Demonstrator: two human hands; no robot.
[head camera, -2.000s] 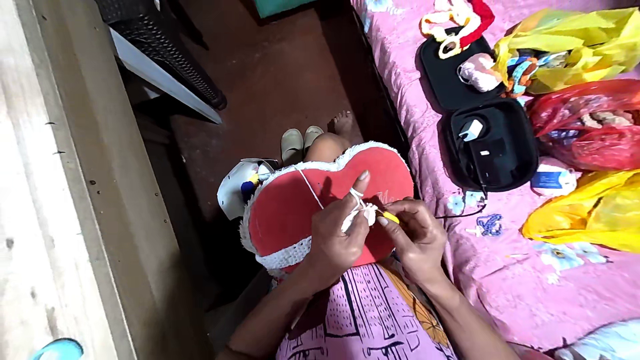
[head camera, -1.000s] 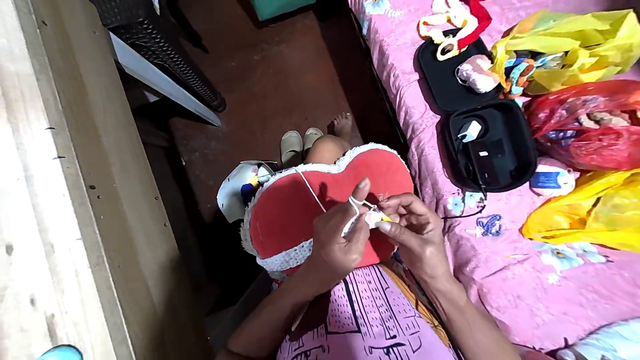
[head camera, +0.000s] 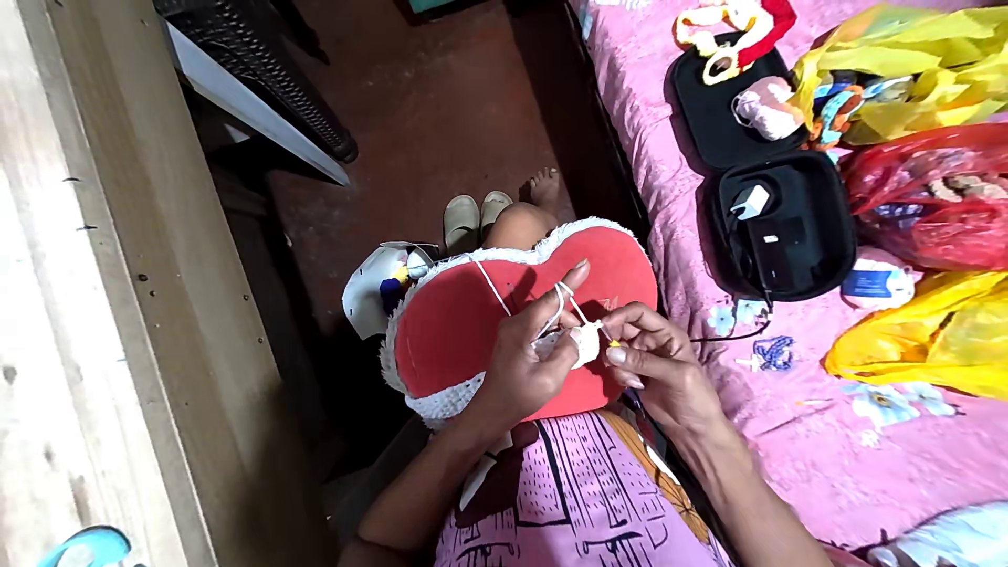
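Observation:
Over a red heart-shaped piece with a white fuzzy edge (head camera: 449, 339), which lies on my lap, both hands are close together. My left hand (head camera: 535, 354) pinches a small piece of white crochet work (head camera: 584, 345), with white yarn (head camera: 571, 298) looped over its raised index finger. A strand of that yarn crosses the red surface to the heart's upper edge. My right hand (head camera: 654, 354) holds a crochet hook with a yellow part (head camera: 614, 344) at the right edge of the white work. Most of the hook is hidden by the fingers.
On the pink floral bedding (head camera: 787, 472) at right lie an open black case (head camera: 843, 228), a pale pink yarn ball (head camera: 768, 109), another labelled ball (head camera: 878, 279), and yellow (head camera: 929, 331) and red (head camera: 937, 228) plastic bags. A wooden surface (head camera: 118, 315) borders the left.
Both hands stay over the heart while the fingers of my right hand shift slightly around the hook. The yarn loop at my left index finger has changed shape.

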